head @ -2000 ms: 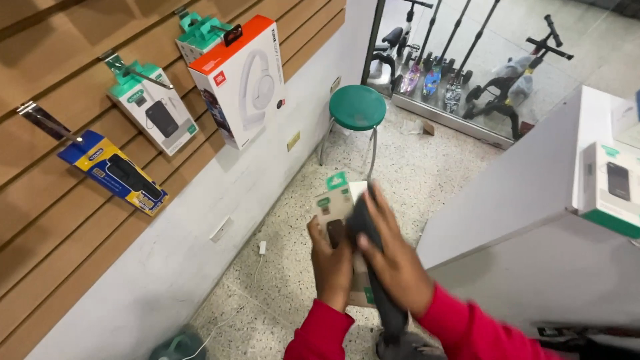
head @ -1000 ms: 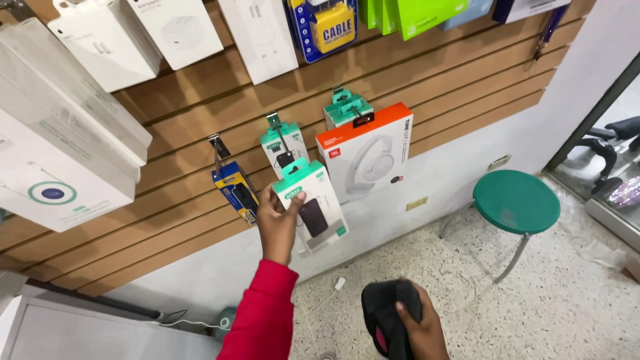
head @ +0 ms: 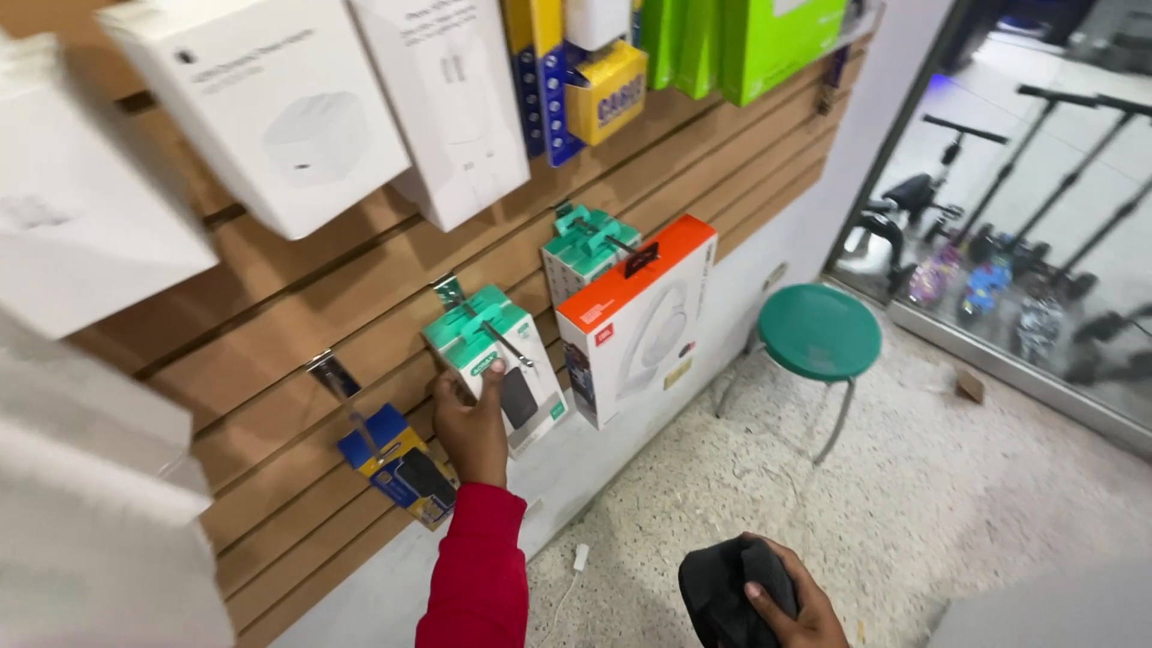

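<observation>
My left hand [head: 475, 421], below a red sleeve, grips the lower left side of a white and green power bank box [head: 520, 389], its thumb on the front. The box hangs by its green tab on a metal display hook [head: 508, 344]. In my right hand [head: 792, 601], at the bottom right, is a bunched dark cloth [head: 733, 589]. Just right of the power bank box hangs a white and orange JBL headphone box [head: 641, 335]. A blue and yellow box [head: 405, 472] hangs on another hook to the lower left.
Several white boxes [head: 270, 126] hang on the slatted wall [head: 270, 297] at the upper left, with green packages [head: 774, 45] farther right. A green stool [head: 819, 331] stands on the speckled floor by a glass partition, scooters beyond it. A white cable plug [head: 580, 556] lies below the wall.
Two seconds ago both hands were together over the floor with a box and the dark cloth. One second ago my left hand held a box before the hooks; now the box is on its hook.
</observation>
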